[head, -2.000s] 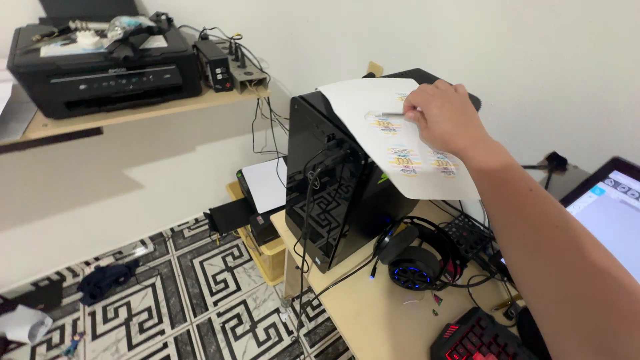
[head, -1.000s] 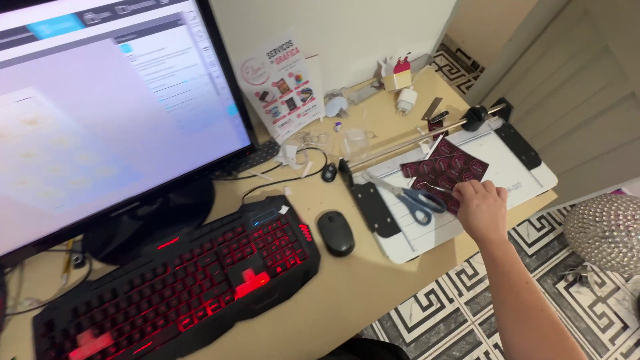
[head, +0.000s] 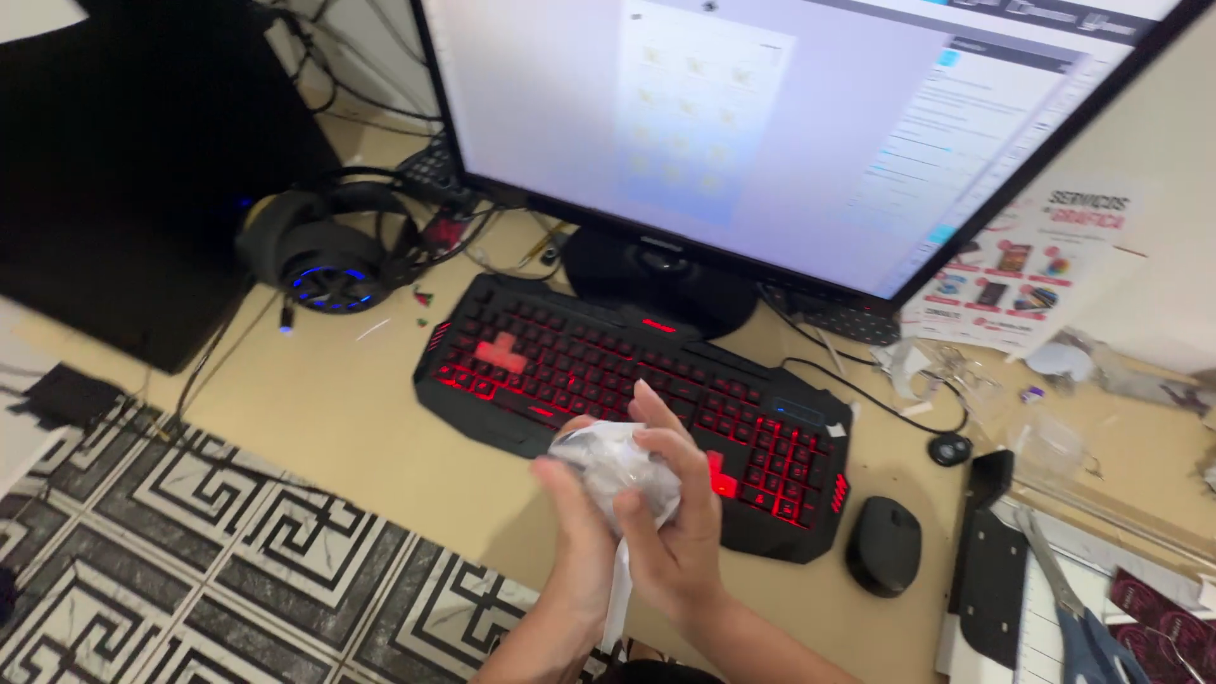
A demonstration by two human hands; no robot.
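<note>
A crumpled ball of whitish, partly clear material is pressed between both my hands, above the front edge of the red-lit black keyboard. My left hand cups it from the left. My right hand closes round its right side, with some fingers raised. A narrow white strip hangs down between my wrists. To the right of my hands lies a black mouse.
A monitor stands behind the keyboard. Headphones and a black computer case are at the left. At the right are a paper trimmer, scissors, dark printed sheets, scraps and a printed flyer.
The view has swung left from the trimmer. A hand that was over the dark printed sheets one second ago is no longer there; both hands now hold the crumpled ball above the keyboard.
</note>
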